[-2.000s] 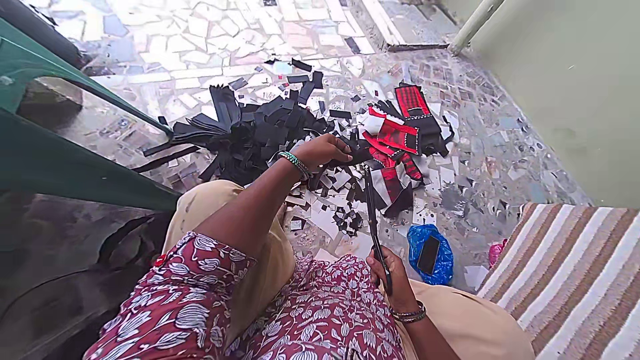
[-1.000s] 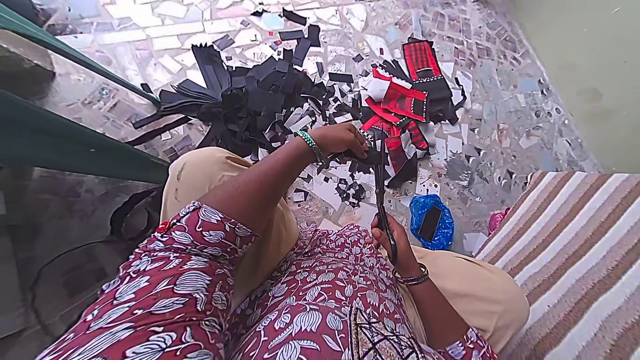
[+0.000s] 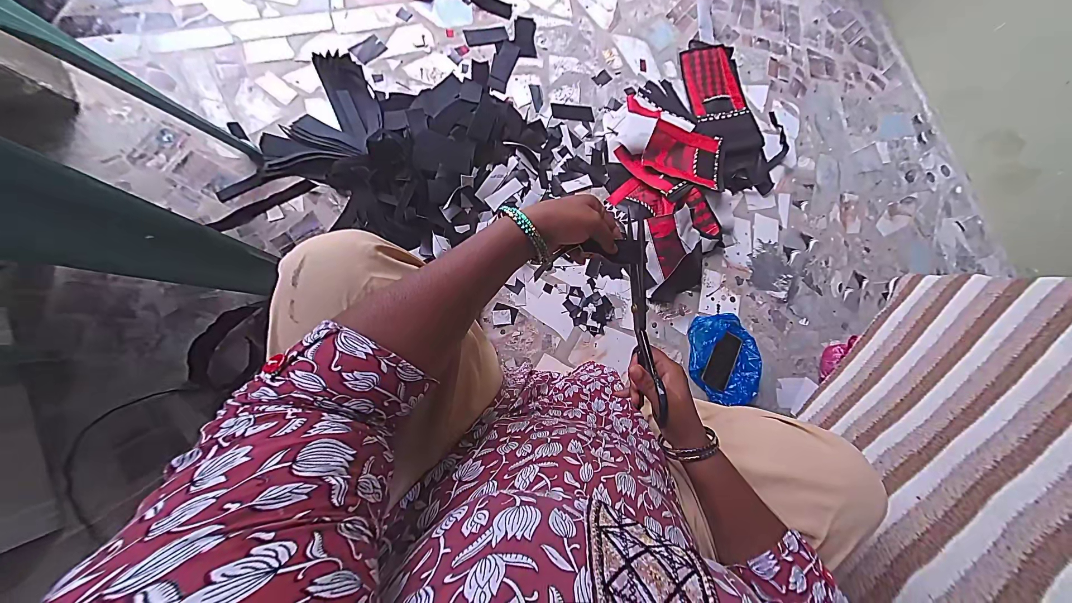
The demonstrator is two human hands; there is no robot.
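Observation:
My right hand [image 3: 666,394] grips the handles of a pair of dark scissors [image 3: 640,310], whose blades point away from me. At the blade end, my left hand [image 3: 578,224] pinches a small piece of black fabric [image 3: 621,249]; whether the blades are closed on it cannot be told. Beyond my left hand lies a heap of cut black fabric pieces [image 3: 444,142] on the floor. Red and black checked fabric pieces [image 3: 682,155] with beaded trim lie right of the heap. Small black scraps [image 3: 589,310] are scattered nearer to me.
A blue plastic bag [image 3: 749,356] with a dark rectangular thing [image 3: 721,362] on it lies right of the scissors. A striped mat [image 3: 963,419] is at the right, below a pale wall [image 3: 988,126]. Green chair legs [image 3: 126,213] stand at the left, and a thin cable [image 3: 71,452] runs nearby.
The view has shifted somewhat. My left hand stays near the scissor blades with black fabric, and my right hand keeps hold of the scissors.

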